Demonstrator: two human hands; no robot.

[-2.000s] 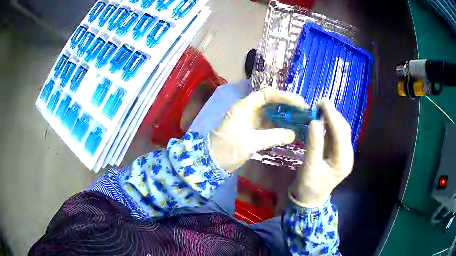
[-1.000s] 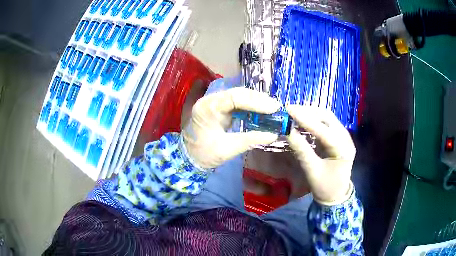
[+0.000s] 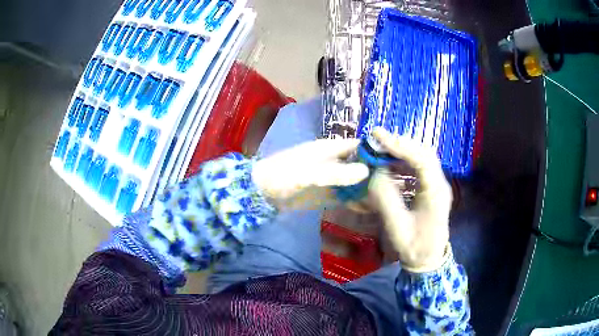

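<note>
My gloved left hand (image 3: 309,172) and my gloved right hand (image 3: 414,197) meet above the lap, both slightly blurred. Between their fingertips is a blue housing (image 3: 374,156), mostly hidden by the fingers, with a dark blue end showing. Its translucent lower part shows faintly below the left fingers. Both hands hold it. Whether an insert sits in its end cannot be told.
A stack of white foam trays (image 3: 113,121) with rows of blue housings stands at left over a red stool (image 3: 246,108). A blue plastic tray (image 3: 427,85) lies over a clear tray (image 3: 341,98). A black hose nozzle (image 3: 525,56) and control box (image 3: 591,170) are at right.
The housing has turned from lying level between the hands to a tilted, mostly covered position. My left hand has flattened, its fingers closer together. The hands remain together in front of the trays.
</note>
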